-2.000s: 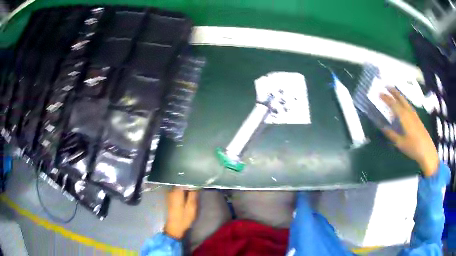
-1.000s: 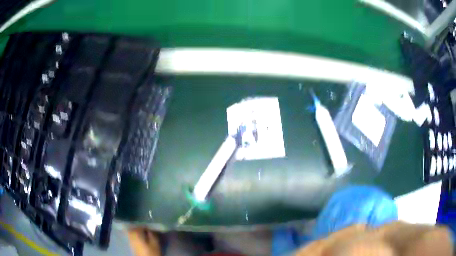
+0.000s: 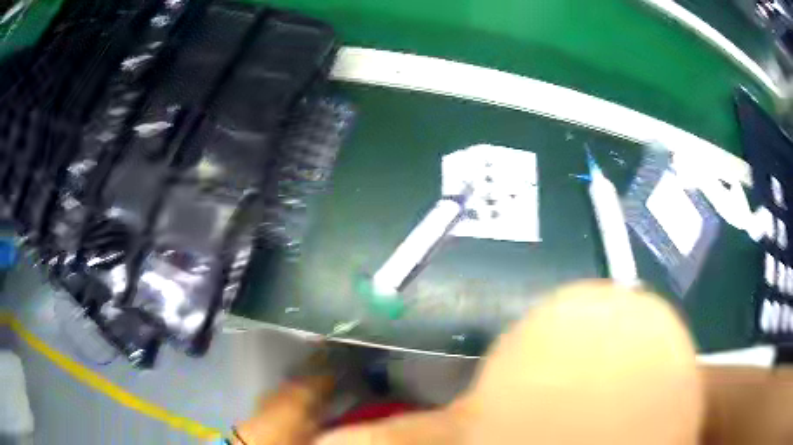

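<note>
A white paper (image 3: 515, 224) with scattered dark bits lies mid-bench. A white syringe with a green end (image 3: 419, 245) lies slanted, its tip over the paper. A white glue syringe (image 3: 614, 228) with a blue tip lies right of it. My right hand (image 3: 591, 365) is very large, close to the camera and blurred; it covers the bench's front edge at lower right, and its fingers cannot be made out. My left hand (image 3: 291, 407) is blurred below the front edge; I cannot tell whether it holds anything.
Stacked glossy black blister trays (image 3: 191, 165) fill the left, with a clear dimpled tray (image 3: 320, 130) beside them. At right are a clear tray (image 3: 689, 265) with a white label, crumpled white material (image 3: 735, 205) and a black tray with white parts (image 3: 776, 300).
My right hand has left the clear tray at right and come up close to the camera. The view has shifted. The syringes and paper look unmoved on the bench.
</note>
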